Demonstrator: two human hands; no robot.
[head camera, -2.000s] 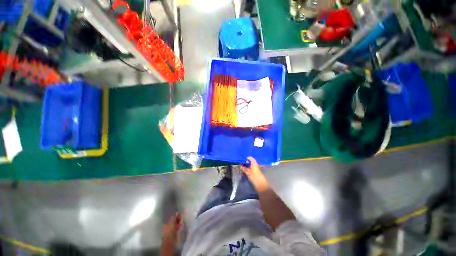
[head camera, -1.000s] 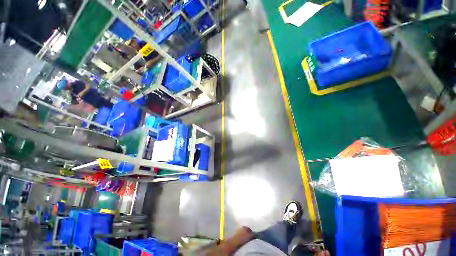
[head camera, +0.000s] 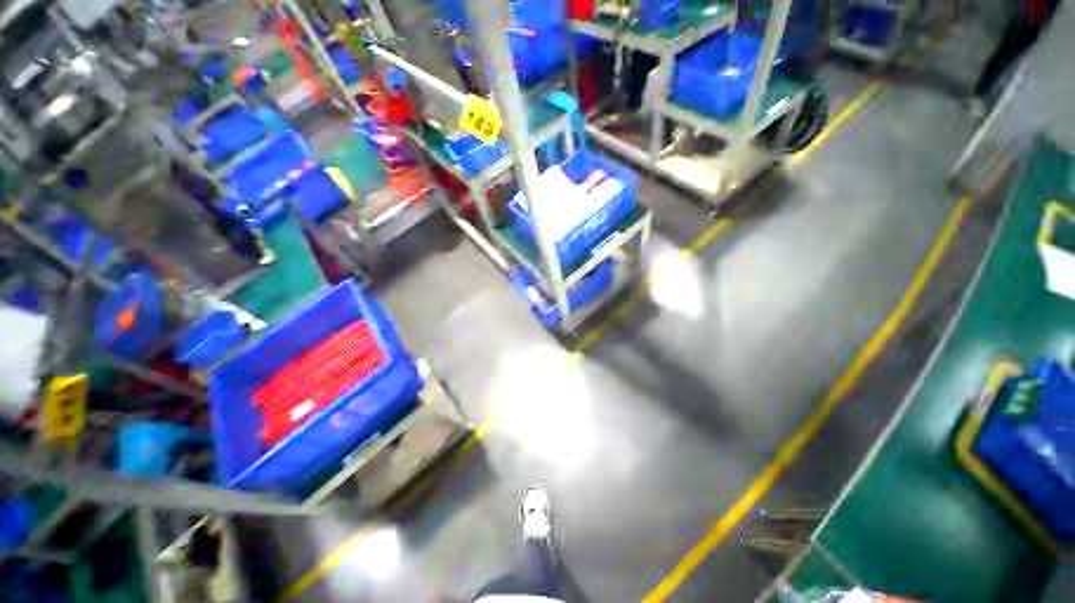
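Note:
Neither of my hands is in view. Nearest in front of me, at the lower left, a large blue parts bin (head camera: 395, 395) sits tilted in the picture on a pale-framed cart or rack. Bundles of red wire leads (head camera: 321, 375) lie in it, with a small white label on them. My shoe (head camera: 535, 514) shows on the floor at the bottom. The picture is blurred.
A green bench (head camera: 886, 518) runs along the right, with a blue bin (head camera: 1037, 442) on a yellow-edged base. A framed cart with a blue bin and white paper (head camera: 554, 203) stands ahead. Grey floor (head camera: 754, 342) with yellow lines lies between. Workstations fill the left.
The view has swung left, away from the bench. The bin of orange-red leads on the bench and the hand at its edge have left the picture; the aisle and racks now fill it.

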